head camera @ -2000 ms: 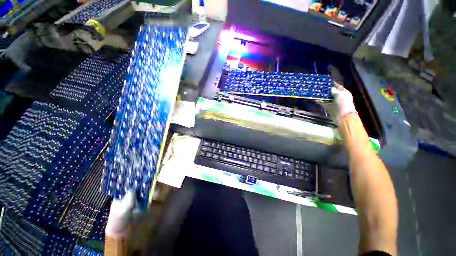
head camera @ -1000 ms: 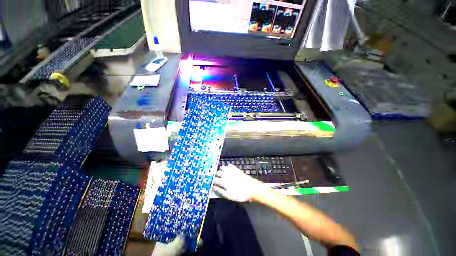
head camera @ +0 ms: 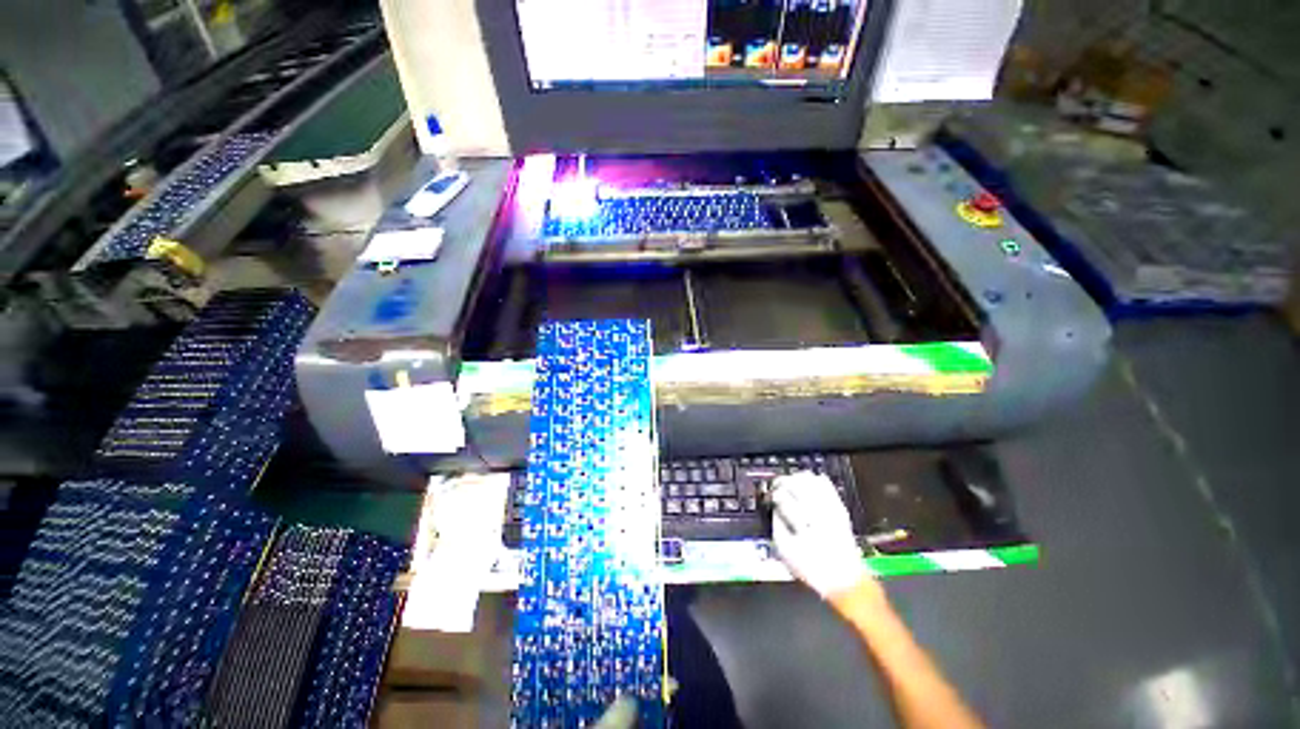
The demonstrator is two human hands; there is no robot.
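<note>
A long blue PCB panel (head camera: 592, 499) with rows of small pale parts stands lengthwise in front of the machine, its far end over the machine's front edge. My left hand (head camera: 620, 711), in a white glove, holds its near end and is mostly cut off by the bottom edge. My right hand (head camera: 816, 530), gloved in white, is over the right part of the black keyboard (head camera: 702, 487); its fingertips are on or just above the keys. Another PCB panel (head camera: 663, 214) lies in the rails inside the lit machine opening.
Stacks of PCB panels (head camera: 129, 570) stand at the left. The grey machine (head camera: 912, 214) has a red stop button (head camera: 984, 208) on its right and a white handheld device (head camera: 436, 192) on its left. The monitor (head camera: 613, 50) is above. A mouse (head camera: 975, 484) is right of the keyboard.
My right hand has left the panel in the machine and moved to the keyboard. The held panel has swung from the left to the middle. The machine's panel and rails have moved back.
</note>
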